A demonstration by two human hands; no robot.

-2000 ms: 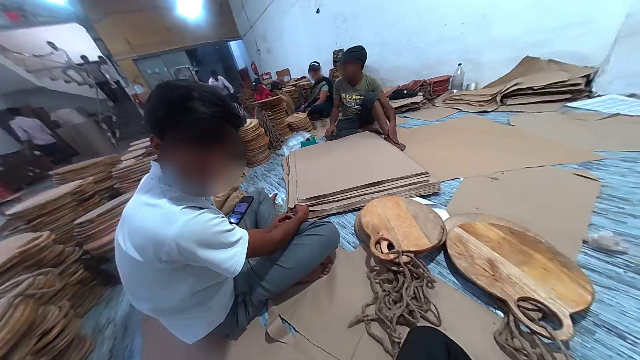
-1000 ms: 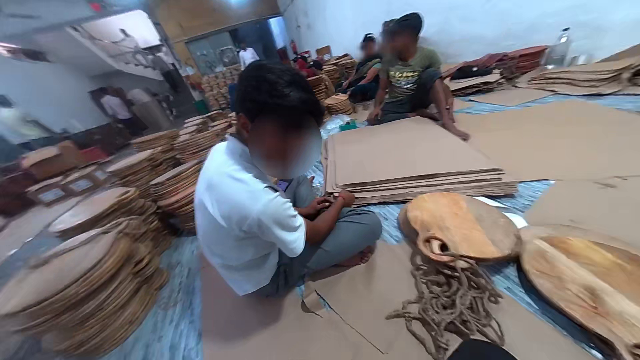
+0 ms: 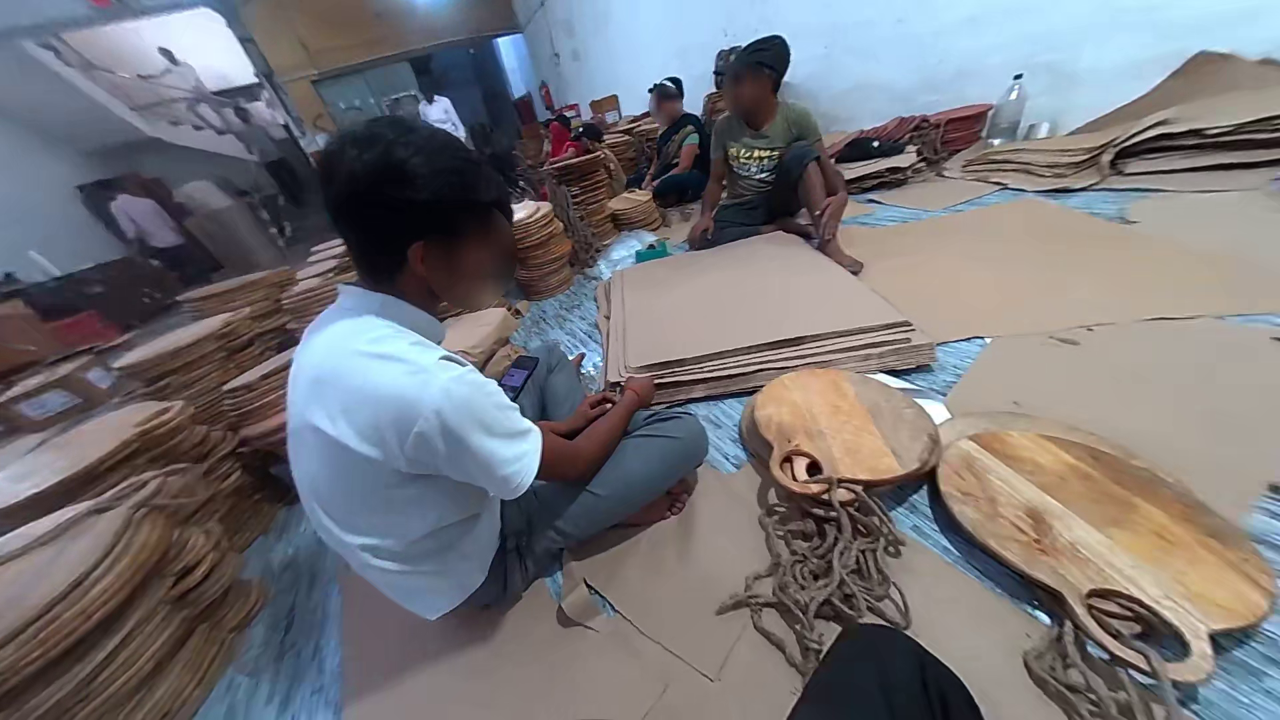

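Observation:
Neither my left hand nor my right hand shows in the head view. A dark-clothed knee [image 3: 885, 680], apparently mine, is at the bottom edge. Just beyond it lies a tangle of brown rope [image 3: 830, 565], tied to the handle ring of a small round wooden board [image 3: 840, 420] that rests on others. To its right is a larger wooden board [image 3: 1090, 510] with a loop handle and more rope [image 3: 1090, 665]. Behind them lies a stack of cardboard sheets [image 3: 750, 300].
A person in a white shirt [image 3: 400, 450] sits cross-legged at left with a phone on the lap. Another person [image 3: 765, 160] sits behind the cardboard. Stacks of round wooden boards [image 3: 90, 580] fill the left side. A bottle [image 3: 1007, 112] stands near more cardboard [image 3: 1180, 140] by the wall.
The view has swung left, then partly back right. The person behind the cardboard has raised the head from a bent position two seconds ago.

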